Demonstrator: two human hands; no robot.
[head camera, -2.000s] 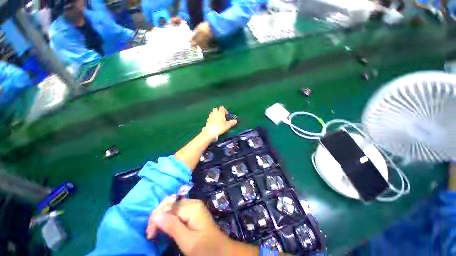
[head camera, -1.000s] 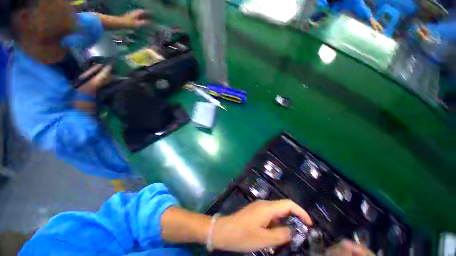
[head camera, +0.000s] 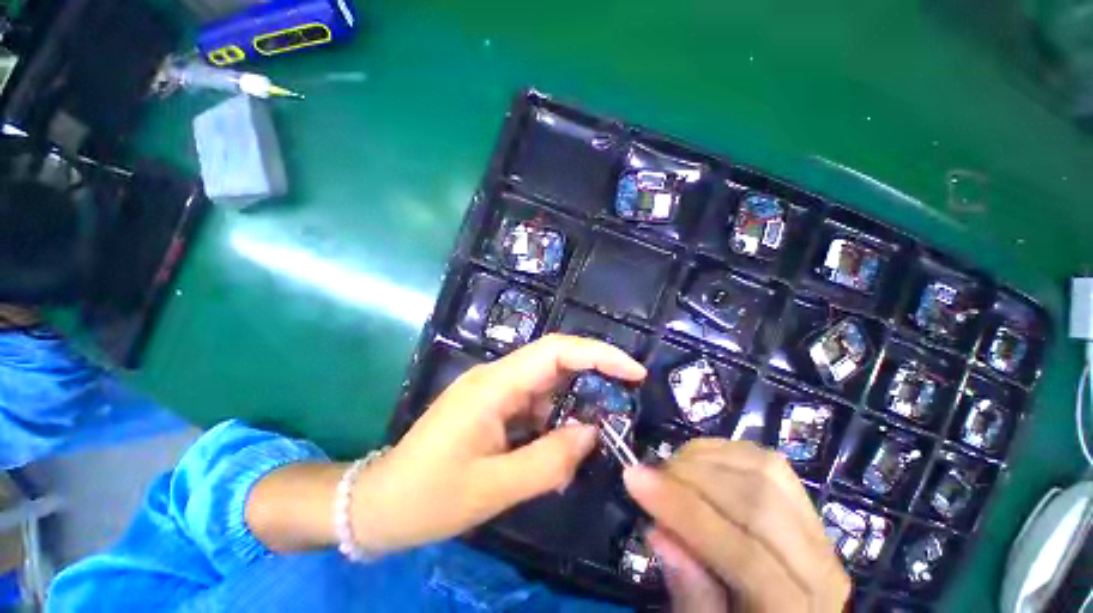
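My left hand (head camera: 479, 443) holds an open watch case assembly (head camera: 596, 398) between thumb and fingers over the black blister tray (head camera: 623, 278). The case is dark, with a blue circuit board and silver parts inside. My right hand (head camera: 743, 515) holds thin metal tweezers (head camera: 619, 443), their tips at the lower edge of the case. Whether the tips grip a wire cannot be told. Many tray pockets hold similar assemblies, such as one at the top (head camera: 648, 195); some pockets are empty.
A blue screwdriver-like tool (head camera: 282, 32), a slim whitish syringe or pen (head camera: 234, 82) and a grey block (head camera: 240, 152) lie at the upper left on the green mat (head camera: 396, 156). Another person's blue sleeve (head camera: 54, 401) is at the left edge. A white round base (head camera: 1049, 551) and cable are at the right.
The view has turned and now looks down on the tray. My left hand has lifted the case assembly, and the tweezers in my right hand now show clearly at it.
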